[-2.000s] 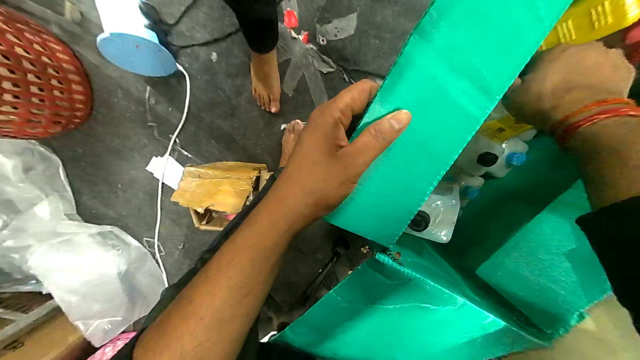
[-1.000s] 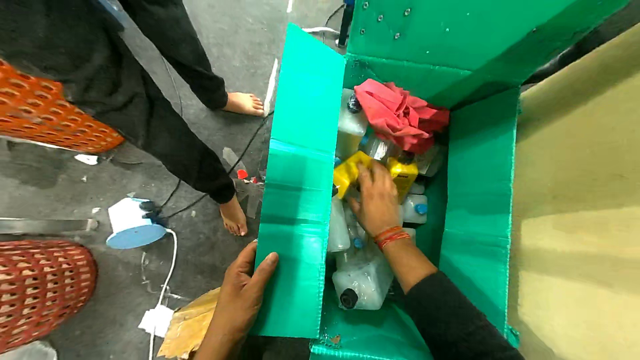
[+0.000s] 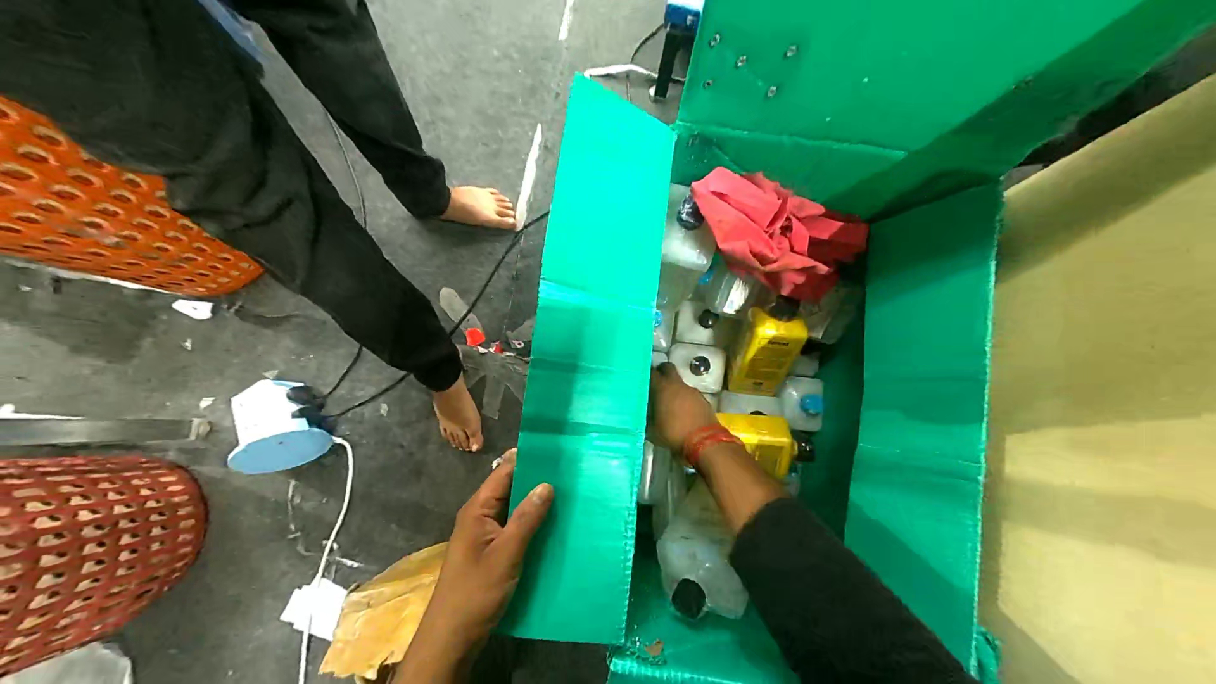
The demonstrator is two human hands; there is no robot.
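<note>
My left hand point(image 3: 494, 537) grips the outer edge of the left flap point(image 3: 594, 380) of a green corrugated plastic box, thumb on top. My right hand point(image 3: 679, 408), with red bands at the wrist, reaches into the box among plastic bottles; its fingertips are partly hidden by the flap, so its hold cannot be told. Two yellow bottles lie near it, one upper point(image 3: 768, 351) and one beside the wrist point(image 3: 760, 442). A clear bottle with a black cap point(image 3: 703, 560) lies below, and a crumpled red cloth point(image 3: 779, 233) covers bottles at the far end.
A person in black trousers point(image 3: 332, 256) stands barefoot at the left. An orange basket point(image 3: 104, 209), a red basket point(image 3: 95, 551), a white and blue cable reel point(image 3: 275, 427) with cords, and a torn cardboard box point(image 3: 389, 608) are on the floor. A beige surface point(image 3: 1102, 380) borders the right.
My right hand has moved from a yellow item to the left side of the box. My left hand stays on the flap. The view has shifted strongly since the earliest frame.
</note>
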